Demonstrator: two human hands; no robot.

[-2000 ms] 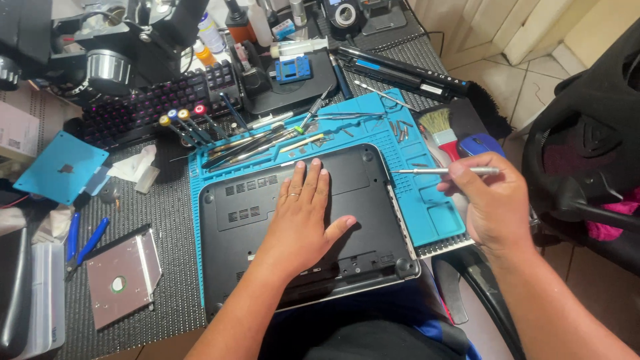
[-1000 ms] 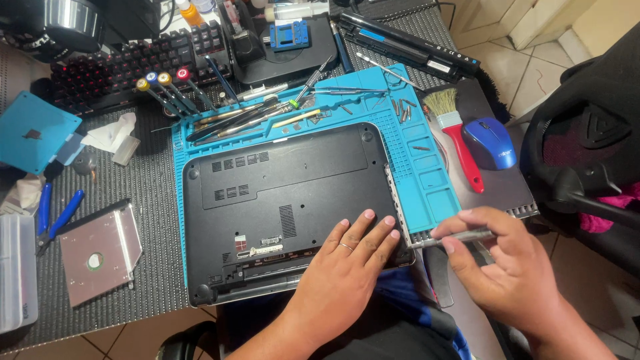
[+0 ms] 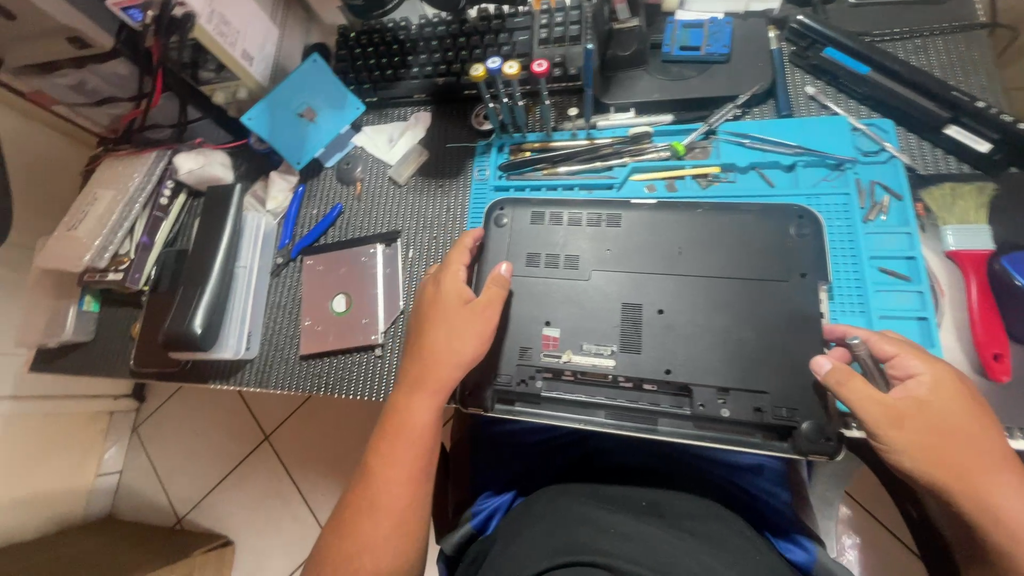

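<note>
A black laptop (image 3: 640, 312) lies upside down, its vented base facing up, partly on a blue silicone repair mat (image 3: 872, 240) and reaching over the near table edge. My left hand (image 3: 460, 312) grips its left side, thumb on the base and fingers at the edge. At the laptop's right edge, my right hand (image 3: 904, 384) holds a metal screwdriver (image 3: 868, 364) while its fingers touch the side. The screwdriver's tip is hidden. Beyond the laptop, tweezers (image 3: 784, 146) and other slim tools lie on the mat.
On the left are an optical drive (image 3: 352, 296), blue-handled cutters (image 3: 316, 230) and a black battery pack (image 3: 210, 268). Screwdrivers (image 3: 512, 96) stand behind the mat near a keyboard (image 3: 448, 48). A red-handled brush (image 3: 980, 312) and a blue mouse (image 3: 1010, 280) are at right.
My left hand has moved from the laptop's base, near its right side, to its left edge. My right hand stays by the right edge with the screwdriver, now tilted differently. The view has shifted left.
</note>
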